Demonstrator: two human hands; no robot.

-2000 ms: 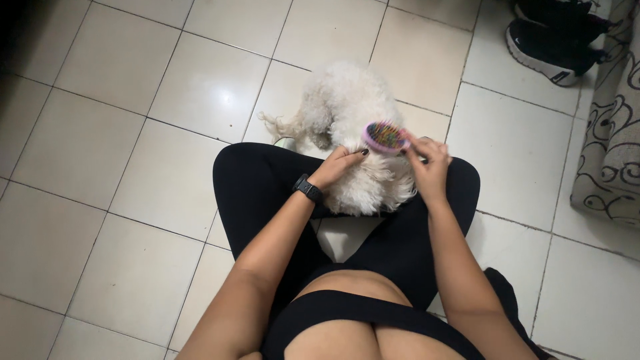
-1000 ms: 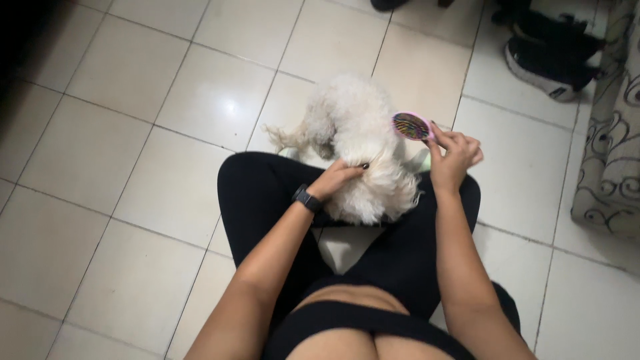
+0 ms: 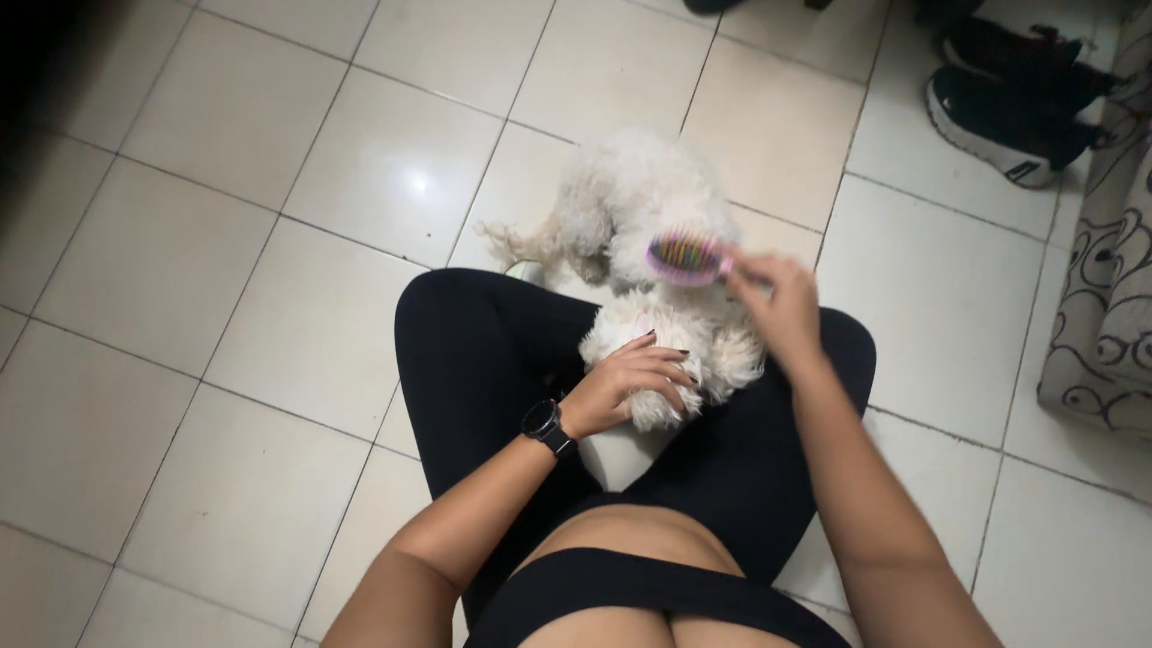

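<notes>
A curly white dog (image 3: 657,189) lies on the floor between my bent legs, its head toward me. My left hand (image 3: 634,382), with a black watch on the wrist, rests spread over the dog's head, touching the fur. My right hand (image 3: 774,297) holds the handle of a pink hairbrush (image 3: 686,256) with multicoloured bristles. The bristles face up toward the camera, and the brush is over the dog's upper body; whether it touches the fur I cannot tell. The hand and brush are slightly blurred.
Pale square tiles (image 3: 261,297) cover the floor. Dark sneakers with white soles (image 3: 1008,126) stand at the upper right, near a patterned fabric piece of furniture (image 3: 1102,333) at the right edge. A dark object (image 3: 711,4) shows at the top edge.
My right hand has brought the brush back over the dog from its right side. My left hand has moved toward me onto the dog's head, its fingers now spread.
</notes>
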